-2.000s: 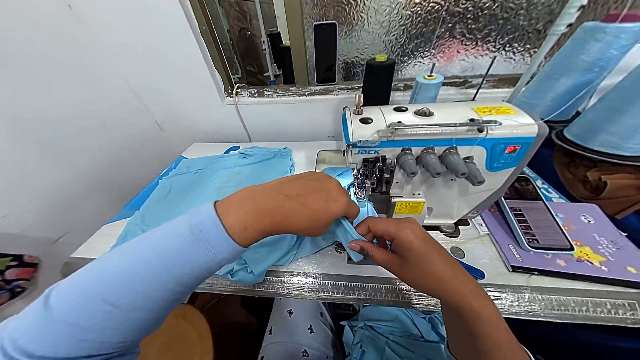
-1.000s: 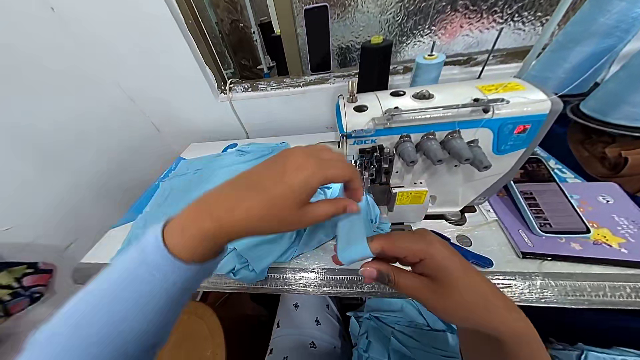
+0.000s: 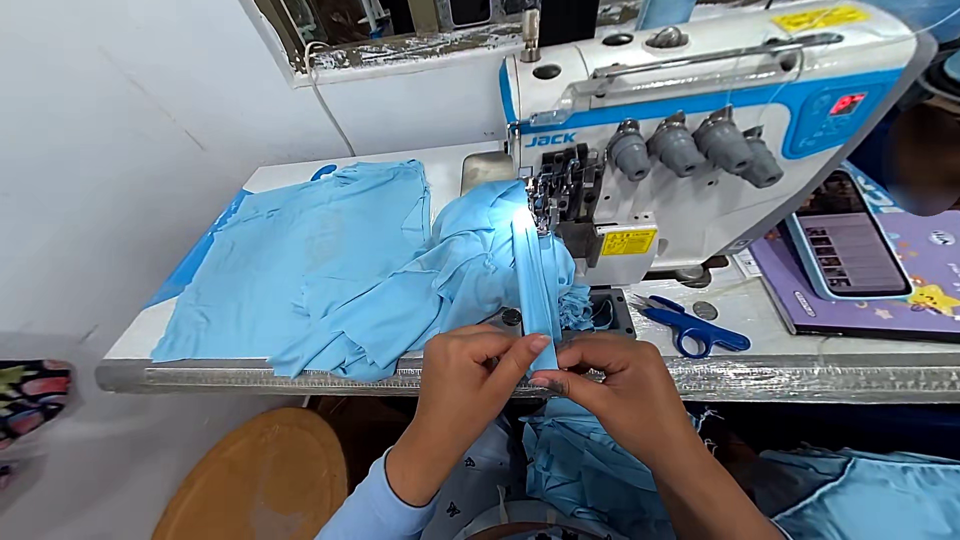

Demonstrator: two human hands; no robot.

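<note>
A folded strip of light blue fabric [image 3: 536,292] runs from under the presser foot area of a white and blue Jack overlock sewing machine [image 3: 570,97] down to the table's front edge. My left hand [image 3: 472,382] pinches its near end from the left, thumb on top. From the right, my right hand [image 3: 615,382] grips the same end between thumb and fingers. Bunched light blue fabric [image 3: 465,262] lies left of the strip, beside the machine's lit needle area. Farther left, a flatter light blue cloth piece [image 3: 300,247] covers the table.
Blue-handled thread snips [image 3: 694,328] lie right of my hands, near a coin-like disc [image 3: 705,310]. A phone [image 3: 851,240] rests on a purple notebook [image 3: 885,277] at the right. More blue fabric [image 3: 592,472] hangs below the table edge [image 3: 795,379]; a round brown stool [image 3: 262,480] stands lower left.
My left hand has come down from above the strip to its near end beside my right hand. The strip, bent and raised before, now runs straight toward me. The view has moved closer.
</note>
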